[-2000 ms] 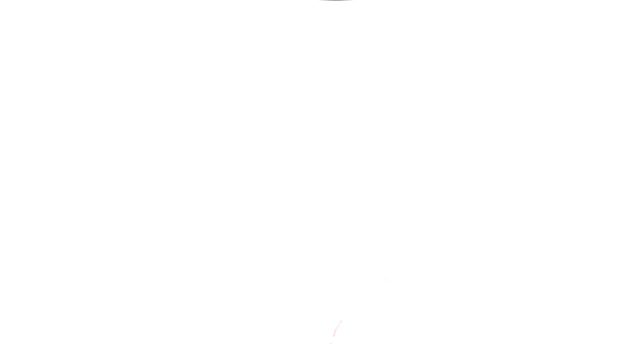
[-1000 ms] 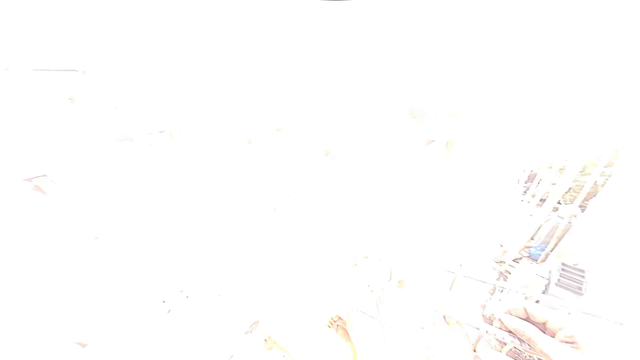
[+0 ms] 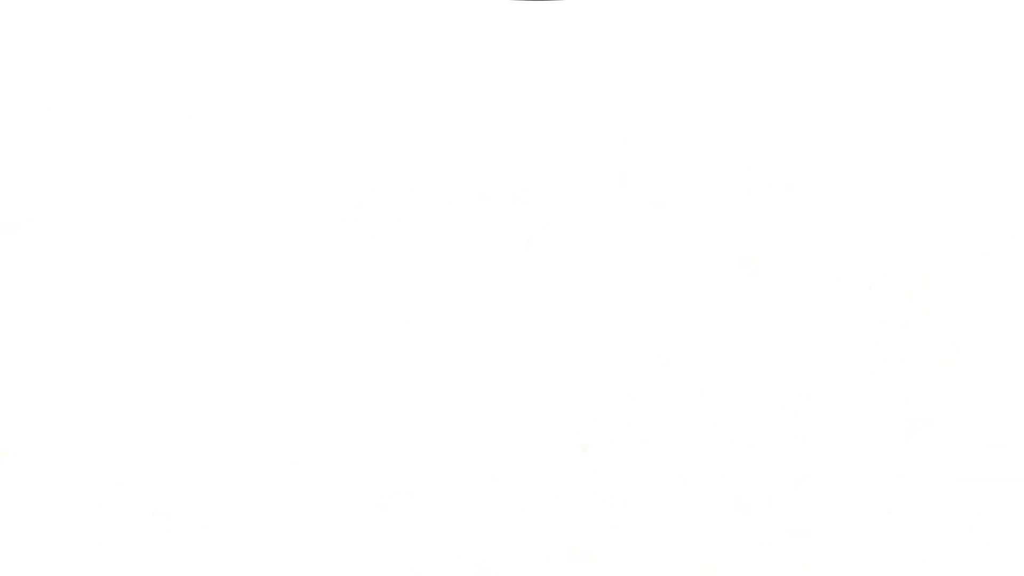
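Nearly the whole head view is washed out to white by overexposure. Neither my left hand nor my right hand can be made out in it. A few very faint pale yellowish specks show toward the lower middle and the right side, too weak to name. Whatever my hands hold or touch is lost in the glare.
A thin dark curved edge [image 3: 537, 1] shows at the top centre; what it belongs to cannot be told. No surface, container or obstacle can be made out.
About a second ago, washed-out fingers and slatted or striped shapes showed at the lower right; now the glare hides them.
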